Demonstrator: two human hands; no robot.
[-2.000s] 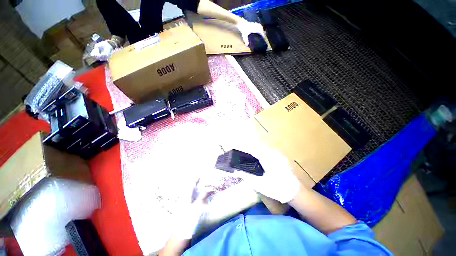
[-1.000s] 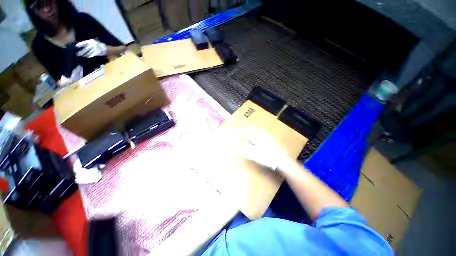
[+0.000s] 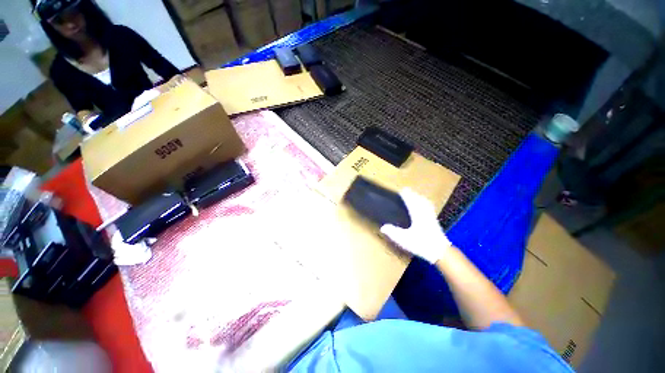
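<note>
My right hand (image 3: 423,232), in a white glove, grips a black network device (image 3: 377,201) over the tan cardboard sheet (image 3: 364,248). Its fingers are at the device's right and near side. The device is slightly blurred, and I cannot tell whether it touches the sheet. Another black device (image 3: 386,146) lies at the sheet's far edge, by the mesh belt. My left hand is not in view.
A standing carton (image 3: 164,146) has paired black units (image 3: 184,202) before it. Stacked units (image 3: 58,251) are on the red surface at left. Another sheet (image 3: 255,86) holds several black units. Blue film (image 3: 496,226) covers the rail. A person (image 3: 102,58) is beyond the carton.
The view has swung right since two seconds ago. One second ago two devices lay at the sheet's far edge; now one does, and my right hand holds another nearer me. The coworker's hand has lowered.
</note>
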